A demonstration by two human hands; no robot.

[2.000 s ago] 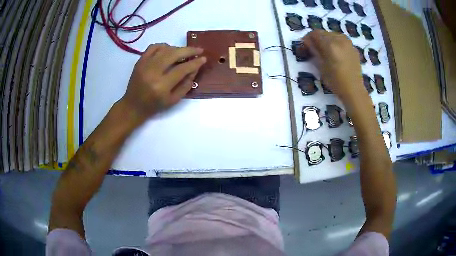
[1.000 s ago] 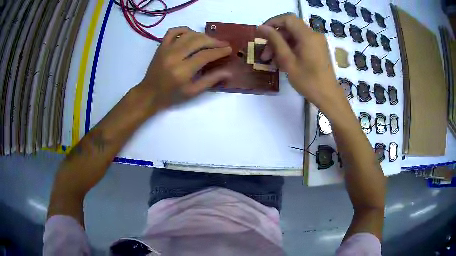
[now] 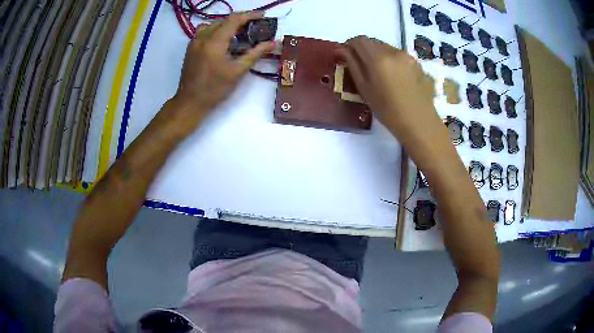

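The reddish-brown test fixture (image 3: 311,109) lies in the centre of the bench. Brass contact terminals (image 3: 288,73) show at its left edge. My left hand (image 3: 218,62) holds a dark small speaker (image 3: 262,30) between thumb and fingers, above the fixture's upper left corner; a thin lead wire sticks out from it. My right hand (image 3: 384,78) is over the fixture's right side, fingers bent down at the pale locating nest (image 3: 339,79). It covers part of the nest, and what its fingertips touch is hidden.
The white speaker tray (image 3: 409,235) with rows of speakers stands at right, partly under my right forearm. A cardboard sheet (image 3: 553,130) lies beyond it. Red and black cables (image 3: 183,19) coil at upper left. Stacked boards (image 3: 49,97) stand at far left.
My left hand has moved off the fixture's left side, up and left, and now has a speaker in it. My right hand stays over the nest. The fixture appears slightly lower and further right.
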